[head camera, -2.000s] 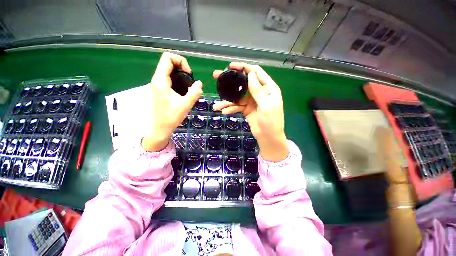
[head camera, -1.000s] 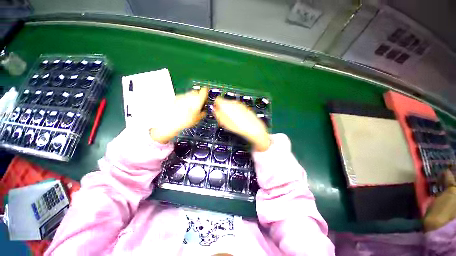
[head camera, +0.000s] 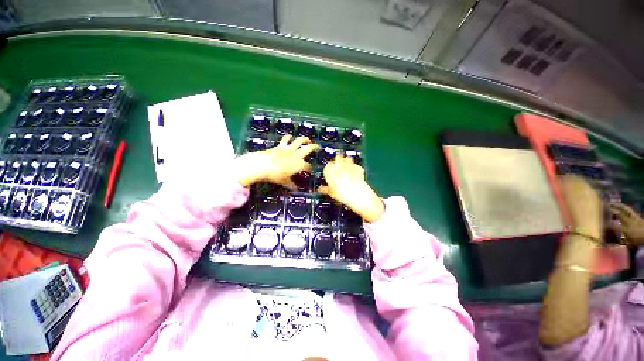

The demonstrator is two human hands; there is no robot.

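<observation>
A clear tray of round black units (head camera: 291,263) lies in front of me, with units in its square pockets. My left hand (head camera: 279,162) is over the tray's middle, its fingers spread and its fingertips at a dark unit. My right hand (head camera: 347,185) is just right of it, low over the tray, with fingers bent down at the pockets. The hands hide several pockets, and I cannot tell whether either hand grips a unit.
A white paper (head camera: 189,134) with a black pen (head camera: 160,117) lies left of the tray. A red pen (head camera: 115,173) lies beside the left tray stack (head camera: 49,220). A calculator (head camera: 53,300) is at the bottom left. At right are a tan board (head camera: 503,194) and a coworker's arms (head camera: 575,275).
Both hands, which held up black units two seconds ago, have come down onto the tray. Since one second ago they have spread apart slightly. The coworker's arm has moved in at right.
</observation>
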